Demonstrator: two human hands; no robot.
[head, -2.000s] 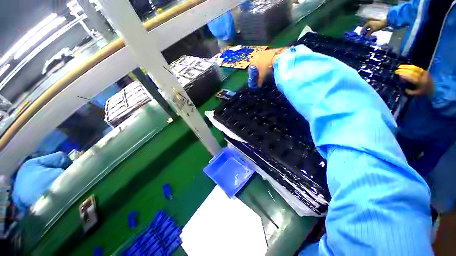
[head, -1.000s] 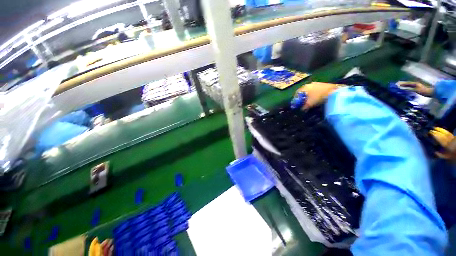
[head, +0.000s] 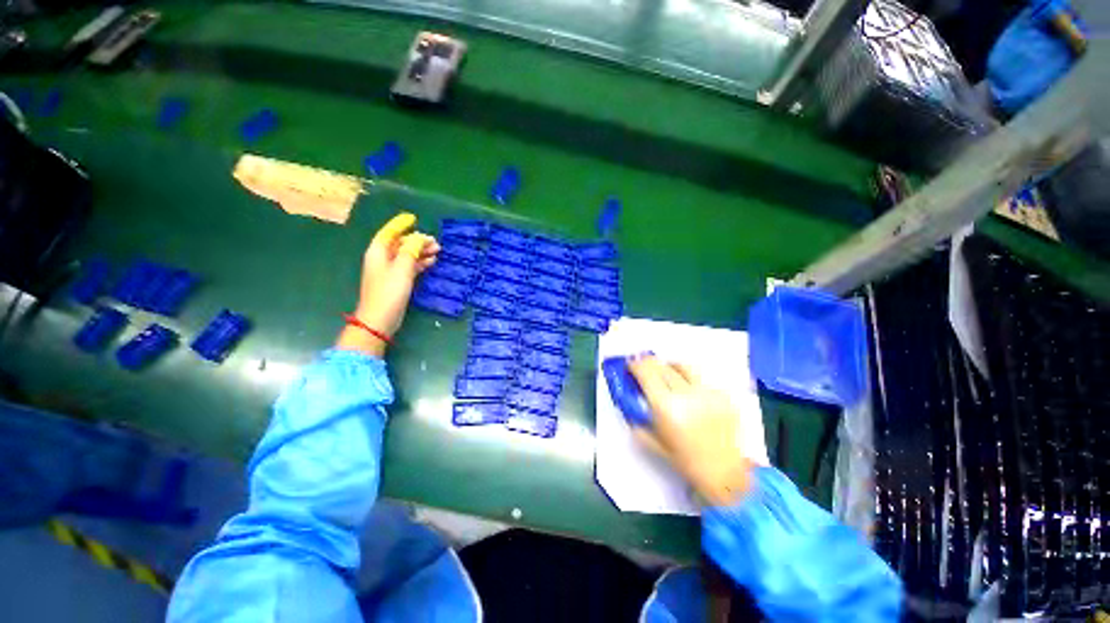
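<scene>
Many blue modules (head: pixel 517 286) lie in tight rows on the green bench in front of me. My left hand (head: pixel 396 274), with yellow finger cots, is at the left edge of the rows; its fingers are bent and I see nothing in them. My right hand (head: pixel 688 414) is over the white sheet (head: pixel 633 475) and holds several blue modules (head: pixel 628 389) at its fingertips. The underside of that hand is hidden.
A blue bin (head: pixel 808 344) stands right of the sheet, beside black trays (head: pixel 1010 426). Spaced modules (head: pixel 385 158) and a grey device (head: pixel 429 67) lie beyond. A tan tape piece (head: pixel 298 189) and loose modules (head: pixel 149 346) lie left.
The view has swung left and down. My right hand has moved from over the black trays to the white sheet with blue modules. My left hand has come fully into view by the rows.
</scene>
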